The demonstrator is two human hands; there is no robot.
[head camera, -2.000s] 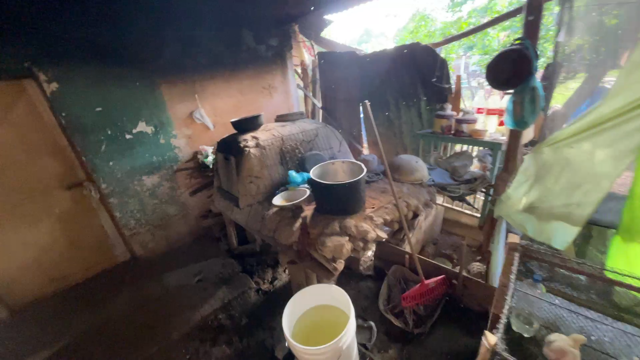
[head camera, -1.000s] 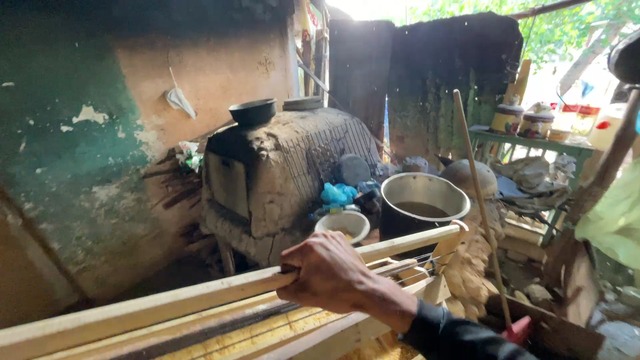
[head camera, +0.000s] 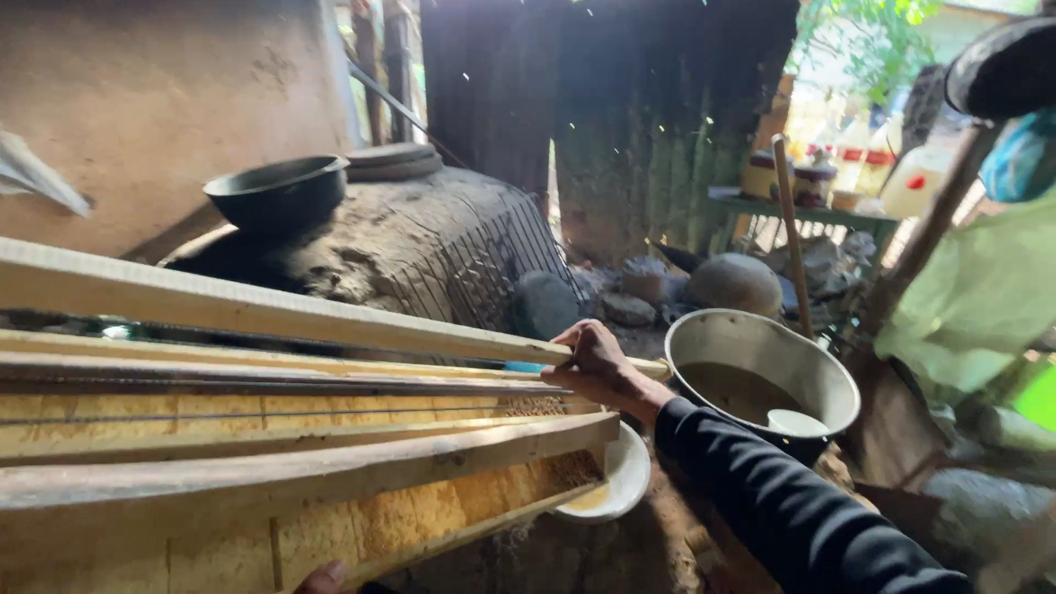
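Observation:
A long wooden trough-like frame [head camera: 247,429] with several slats and dark rods spans the left half of the view, its far end lower right of the clay oven. Brown granules lie inside near that end. My right hand [head camera: 601,363], in a dark sleeve, grips its upper wooden rail [head camera: 289,318] near the end. At the bottom edge only a fingertip or two of my left hand [head camera: 322,579] show against the lower edge; the rest is out of view. A white bowl [head camera: 631,474] sits under the frame's end. Beside it stands a large metal pot [head camera: 681,330] of brownish liquid with a pale cup [head camera: 797,423] inside.
Behind the frame is a clay oven [head camera: 412,223] bearing a dark pan [head camera: 285,194] and a metal grate. A wooden pole [head camera: 794,239] leans behind the pot. Containers stand on a green table [head camera: 808,210] at the back right. Greenish sheeting [head camera: 969,289] hangs at right.
Two seconds ago neither hand nor the frame was in view; a bucket showed below the stove. One second ago my right hand was on the frame, nearer its middle in view. My left fingertips now show.

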